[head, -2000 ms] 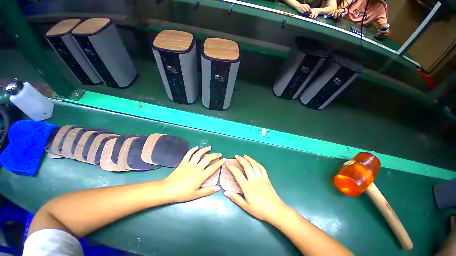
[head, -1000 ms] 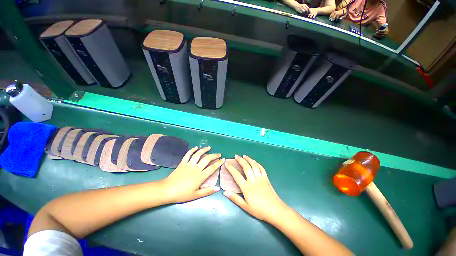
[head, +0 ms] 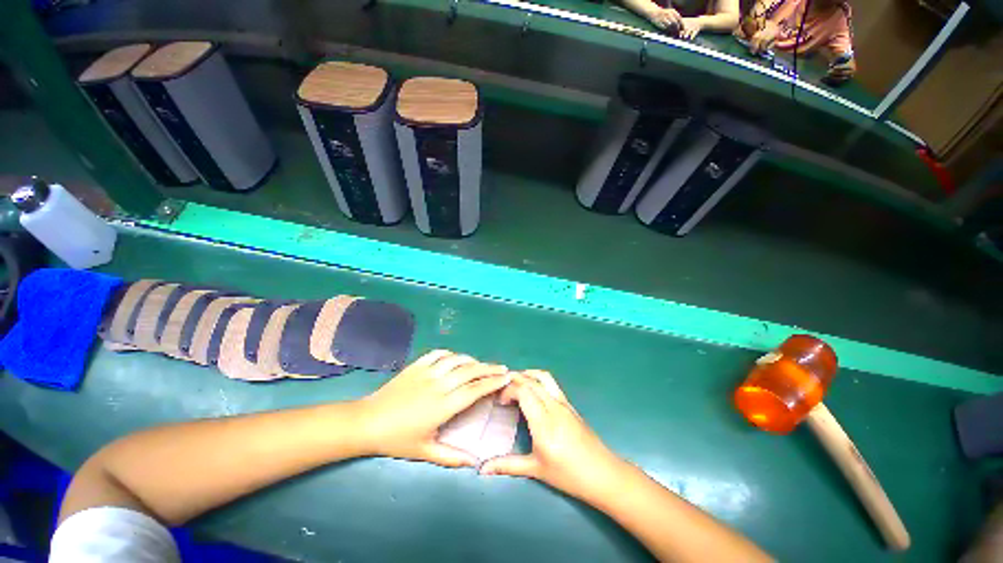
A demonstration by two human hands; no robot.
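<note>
Two wood-grain top panels point(head: 480, 427) lie side by side on the green bench, edges together, partly hidden by my hands. My left hand point(head: 438, 405) is curled around their left and far side. My right hand point(head: 550, 431) is curled around their right side, and the fingertips of both hands meet at the far edge. A row of overlapping top panels point(head: 255, 330), alternating wood and dark faces, lies to the left. A mallet with an orange head point(head: 785, 383) and a wooden handle lies at the right.
Speakers with wood-look tops point(head: 440, 159) and black-topped speakers point(head: 695, 176) stand on the sunken conveyor beyond the turquoise edge point(head: 462, 269). A blue cloth point(head: 55, 328) and a white bottle point(head: 68, 229) are at the far left. A person's arms point(head: 687, 17) show across the line.
My hands have drawn in around the two panels, which have shifted slightly nearer to me, their gap closed. The speakers on the conveyor have moved left.
</note>
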